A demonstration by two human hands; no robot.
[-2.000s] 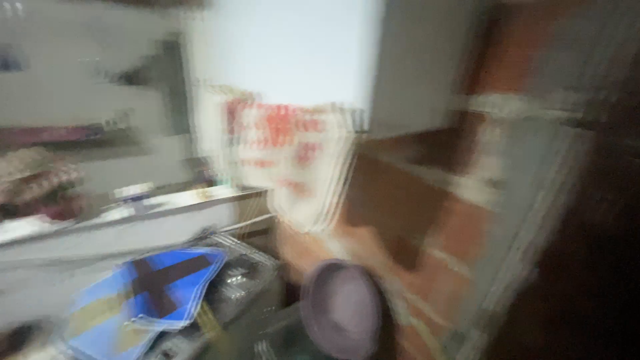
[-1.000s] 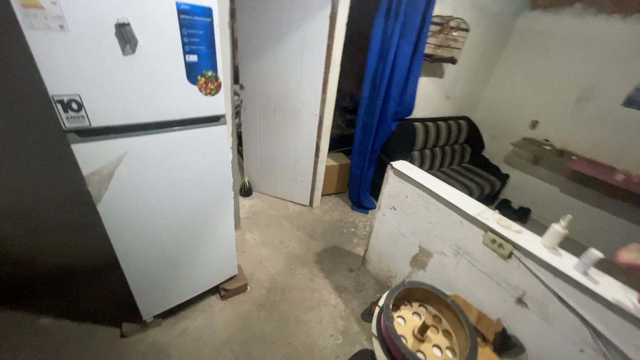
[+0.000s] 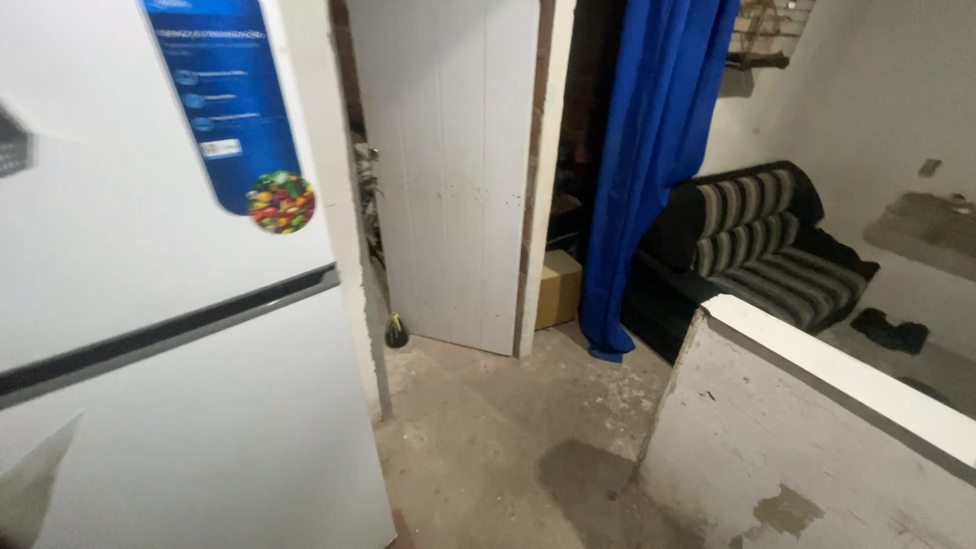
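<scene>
Neither my left hand nor my right hand shows in the head view. A white refrigerator point(image 3: 191, 427) fills the left side, its two doors parted by a dark grip strip point(image 3: 168, 332). A blue sticker point(image 3: 229, 99) with writing and a round picture of vegetables and fruit is on the upper door. Beyond the refrigerator stands a white plank door point(image 3: 450, 183), beside a dark doorway with a blue curtain point(image 3: 648, 145) hanging at its right.
A low white partition wall point(image 3: 747, 427) with a pale ledge point(image 3: 846, 374) rises at the lower right. Behind it is a striped sofa point(image 3: 762, 236). A cardboard box point(image 3: 559, 293) stands by the doorway, and a small dark bag point(image 3: 396, 332) sits on the concrete floor point(image 3: 488, 427).
The view has swung and moved nearer to the refrigerator and the doorway. The round wooden-looking item and the bottles on the ledge, seen one second ago, are out of view.
</scene>
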